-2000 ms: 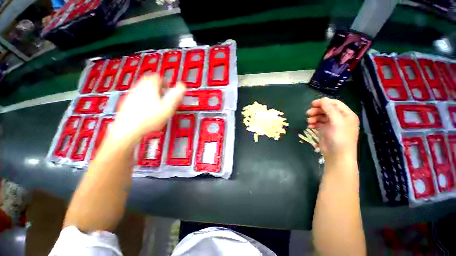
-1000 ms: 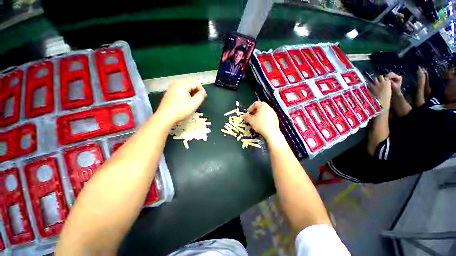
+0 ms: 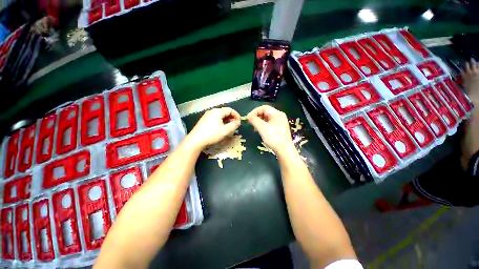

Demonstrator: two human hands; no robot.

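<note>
My left hand (image 3: 216, 126) and my right hand (image 3: 269, 125) meet fingertip to fingertip above the bench. A small pale piece (image 3: 243, 118) shows between their fingertips, pinched from both sides. A heap of small cream pieces (image 3: 227, 151) lies below my left hand. A looser pile of pale strips (image 3: 297, 142) lies partly hidden behind my right hand. A blister tray (image 3: 181, 137) with red plastic housings (image 3: 122, 111) lies on the left, partly covered by my left forearm.
A stack of trays (image 3: 336, 137) with red housings on top stands at the right. A phone (image 3: 270, 71) showing a person is propped beyond the piles, against a pale post (image 3: 287, 20). Another person's hand (image 3: 469, 79) is at the right edge. Another tray is at the upper left.
My hands, apart over the two piles a second ago, have come together with the small piece between them. The view has shifted, showing more of the left tray.
</note>
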